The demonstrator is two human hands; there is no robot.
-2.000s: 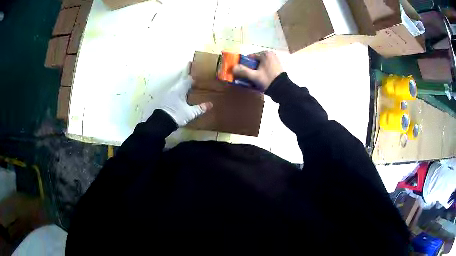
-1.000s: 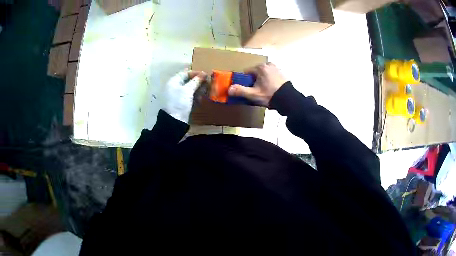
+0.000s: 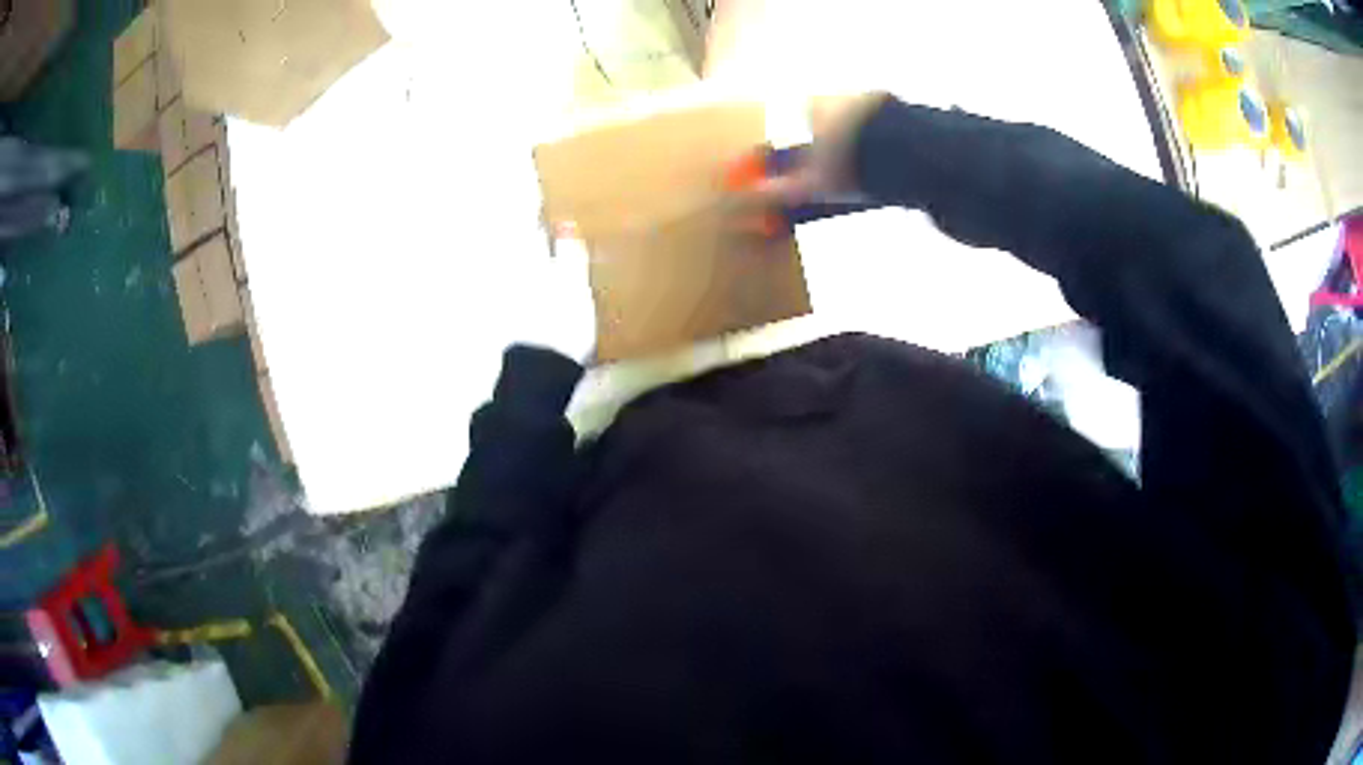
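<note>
A brown carton (image 3: 680, 239) lies in front of me near the table's front edge, with a seam running across it. My right hand (image 3: 822, 162), bare and blurred, holds the tape gun (image 3: 759, 183) at the carton's right side. The tape gun shows an orange head and a dark blue body. My left hand is in a white glove that washes out against the white table; only a small reddish patch, perhaps a fingertip, shows at the carton's left edge. Its grip cannot be made out.
A larger carton (image 3: 272, 53) stands at the table's far left. Brown cartons (image 3: 192, 202) line the left edge of the white table (image 3: 404, 329). Yellow tape rolls (image 3: 1214, 108) lie on the right side bench. A red stool-like object (image 3: 93, 616) is on the floor at lower left.
The view has swung, so the table sits tilted. The tape gun has moved from the carton's left part to its right side. The left glove has become hard to see.
</note>
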